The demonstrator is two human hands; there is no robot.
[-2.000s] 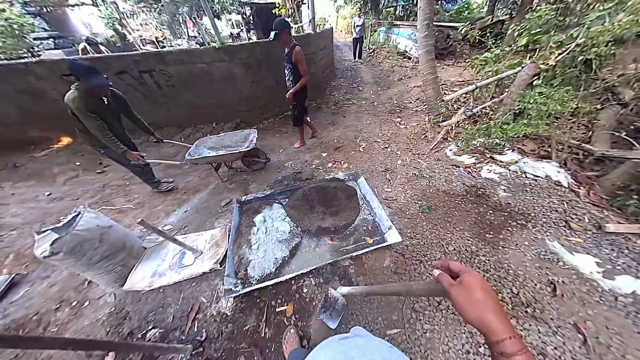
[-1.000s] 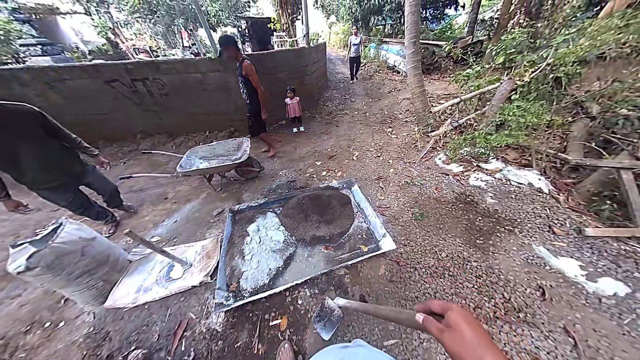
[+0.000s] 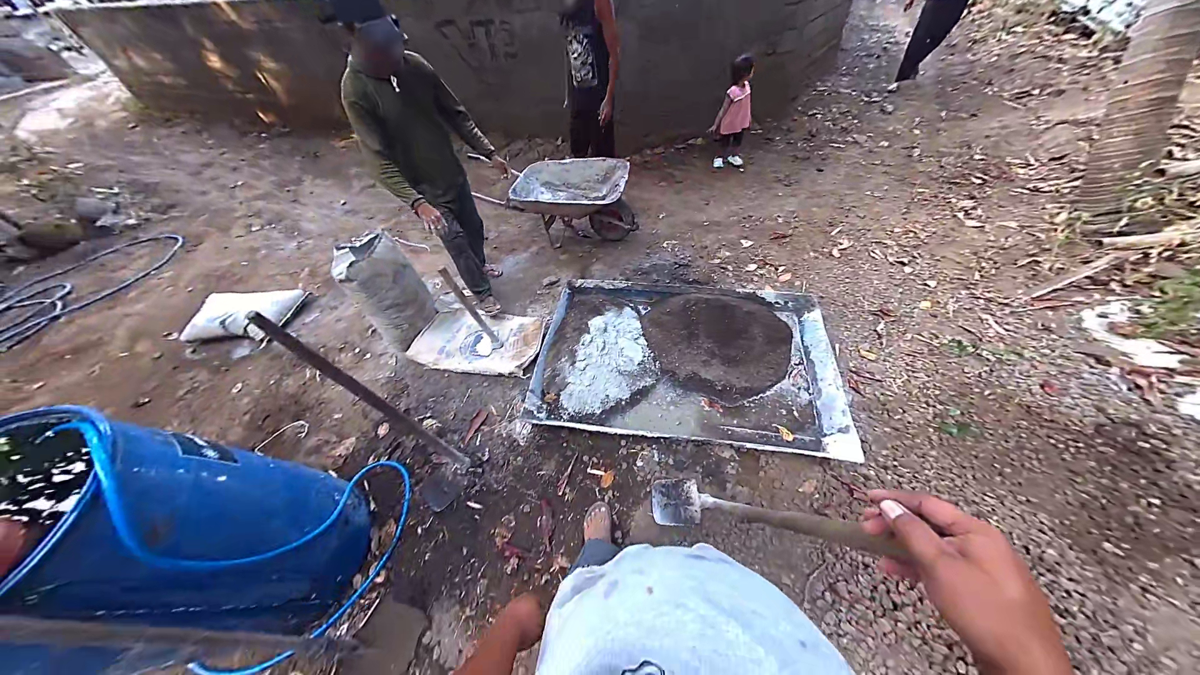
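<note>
My right hand (image 3: 975, 572) grips the wooden handle of a shovel (image 3: 806, 527) at lower right, its small metal blade pointing left near my foot. At the bottom centre, a bare part of my left arm or hand (image 3: 506, 637) shows; its fingers cannot be made out. Ahead lies a shallow metal mixing tray (image 3: 839, 384) holding a pale grey powder heap (image 3: 607, 361) beside a round dark sand-like pile (image 3: 722, 345). Left of it, a handled tool (image 3: 469, 307) stands on a flattened sack (image 3: 511, 349). Another long-handled shovel (image 3: 361, 392) leans toward the ground nearer me.
A blue barrel (image 3: 234, 534) with a blue hose stands at lower left. Beyond are an upright sack (image 3: 382, 286), a white sack (image 3: 242, 314) and a wheelbarrow (image 3: 572, 183). A person (image 3: 408, 131) touches its handle; other people stand near the block wall (image 3: 506, 70).
The view has swung left and down, bringing in the barrel. The person in the dark green top has turned toward the tray, with a hand at the wheelbarrow handle. My right hand still holds the shovel.
</note>
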